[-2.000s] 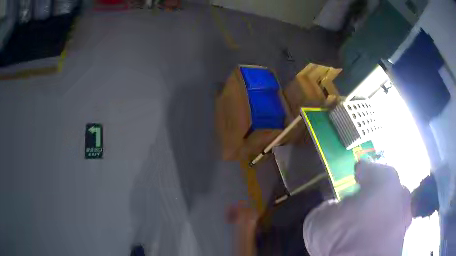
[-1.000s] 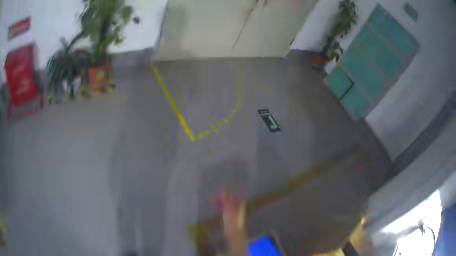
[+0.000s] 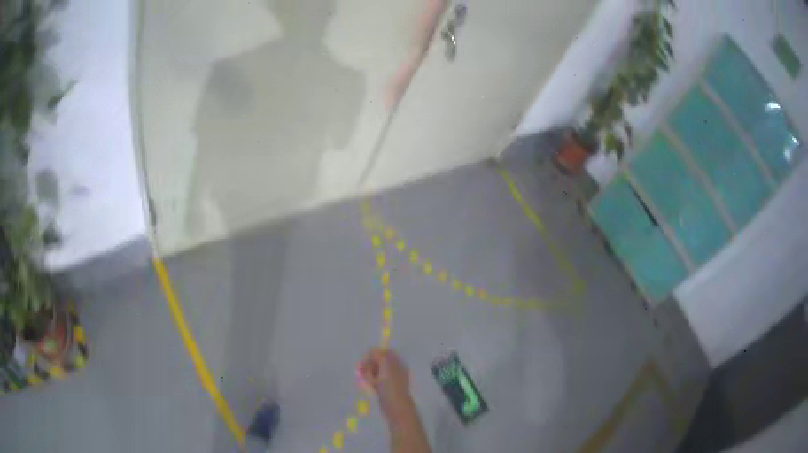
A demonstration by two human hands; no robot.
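My right hand (image 3: 385,373) is at the bottom centre, bare and blurred, with the forearm running down to the lower edge. Its fingers look curled. A small pinkish-red spot shows at the fingers' left side; I cannot tell if it is a held thing. My left hand is not in view. A pale double door (image 3: 292,115) stands ahead, with a metal door handle (image 3: 450,40) near the seam at the top. The hand is well below the handle and apart from it.
Yellow solid and dotted lines mark the grey floor (image 3: 310,327). A green floor sign (image 3: 460,387) lies right of my hand. Potted plants stand at left (image 3: 51,341) and right (image 3: 574,152). Green panels (image 3: 700,168) are on the right wall. A dark shoe (image 3: 263,420) shows below.
The view has turned from the bench and boxes to the door, which is now much nearer. The bench and boxes have left the picture. My right hand stays low in view.
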